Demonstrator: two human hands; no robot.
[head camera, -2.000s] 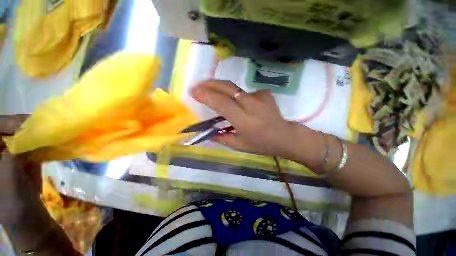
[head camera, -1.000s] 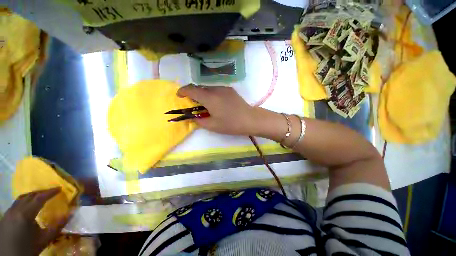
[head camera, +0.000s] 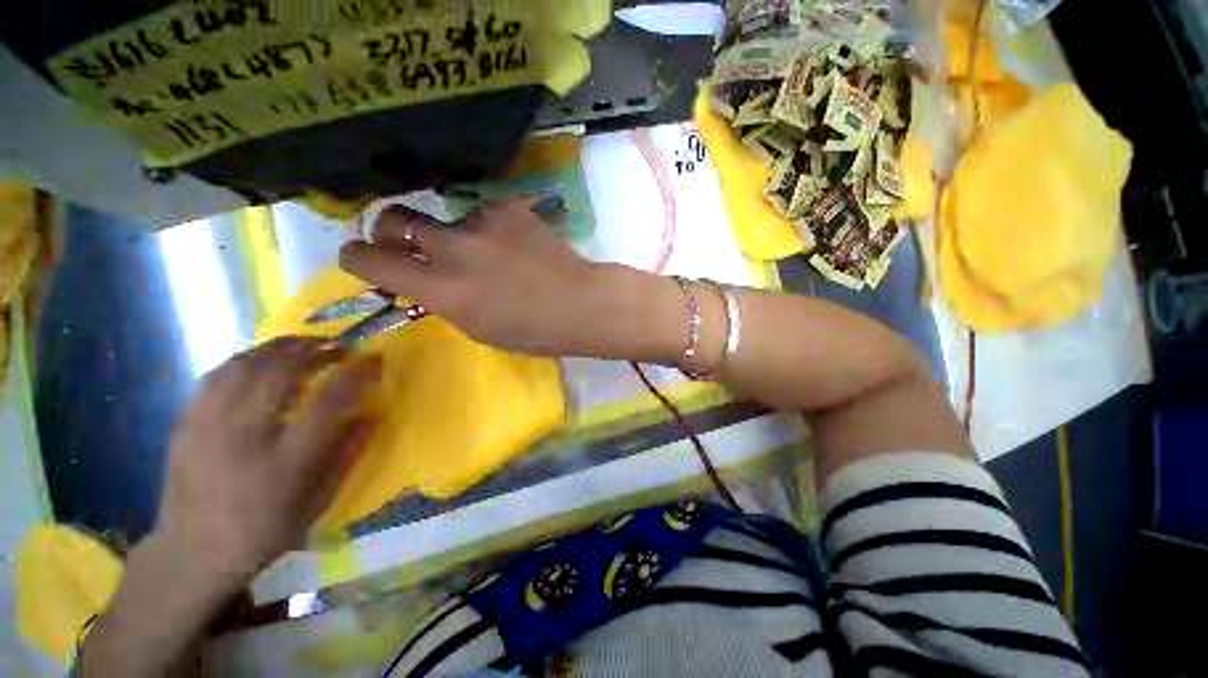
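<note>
A yellow fabric panel (head camera: 457, 404) lies on the white sheet in front of me, under both hands. My left hand (head camera: 272, 431) is over its left part, fingers spread and slightly blurred; whether it grips the fabric cannot be told. My right hand (head camera: 490, 272) is at the panel's upper edge and holds the dark-bladed snips (head camera: 384, 321), blades pointing left. A thin red-brown cord runs from the right hand towards my lap. The greenish label frame (head camera: 563, 186) is behind the right hand, partly hidden by it and the machine head.
The machine head (head camera: 371, 148) with yellow note tape stands at the upper left. A label pile (head camera: 841, 146) lies on yellow cloth right of the sheet. Stacked yellow panels (head camera: 1031, 212) lie at the far right. Another yellow piece (head camera: 66, 583) is at the lower left.
My left hand has moved from the lower left onto the panel. The panel has shifted right and towards me. My right hand with the snips has moved left in view; the camera view has shifted.
</note>
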